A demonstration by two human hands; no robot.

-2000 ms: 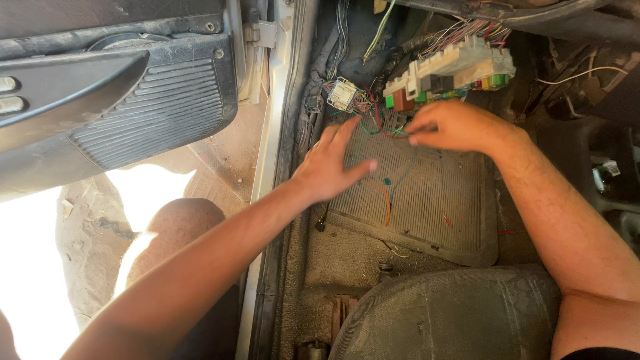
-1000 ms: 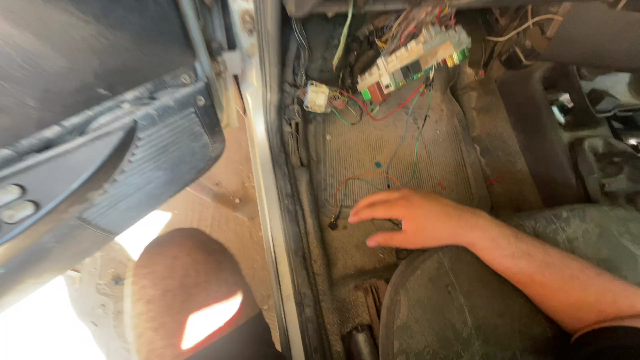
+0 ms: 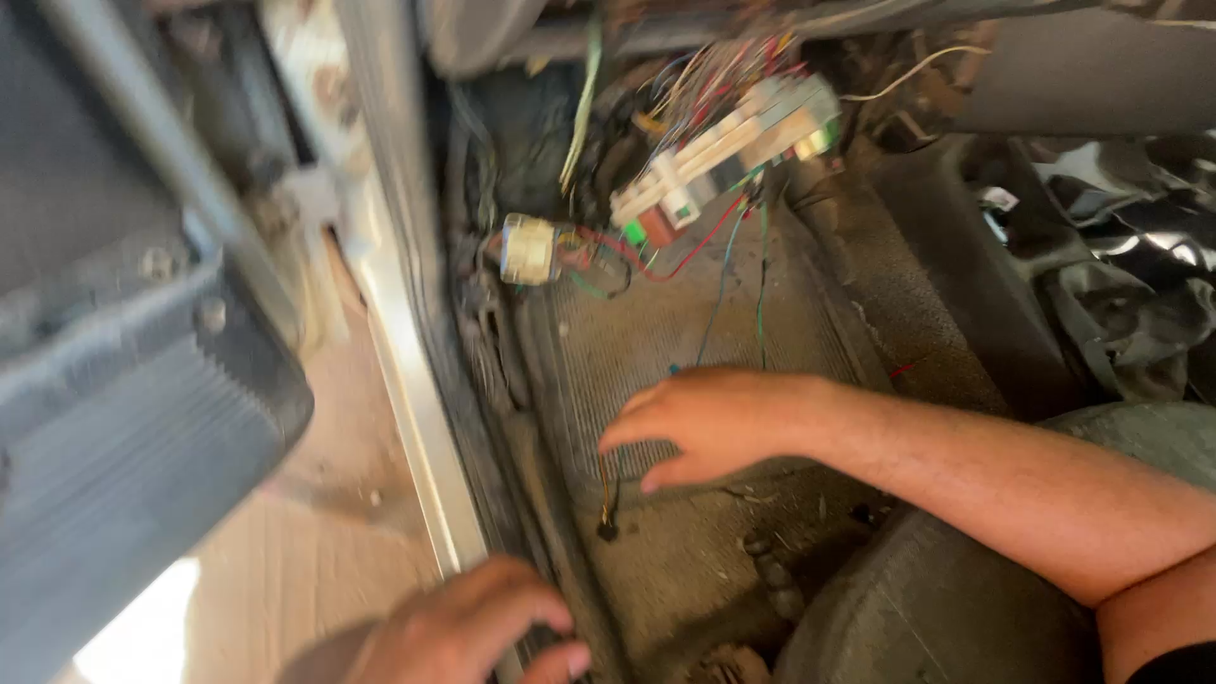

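My right hand [image 3: 708,423] hovers over the ribbed rubber floor mat [image 3: 608,370], thumb and fingers apart, with nothing seen in its grip. Just below its fingertips a small black connector [image 3: 608,529] lies on thin orange and dark wires. My left hand [image 3: 475,617], blurred, is half curled over the door sill at the bottom edge; a dark patch shows between thumb and finger, and I cannot tell whether it is held. A car fuse box [image 3: 727,152] hangs tilted from bundled wires under the dashboard. Left of it is a cream multi-pin connector [image 3: 530,249] with coloured wires.
The open car door [image 3: 142,408] stands at the left, beside the metal door sill [image 3: 418,446]. A seat cushion [image 3: 950,608] fills the lower right. The centre console [image 3: 978,275] is at the right. Loose blue, green and red wires trail down over the mat.
My left hand, out of view one second ago, is back at the bottom edge. My right hand was near the fuse box two seconds ago and is now lower, over the mat.
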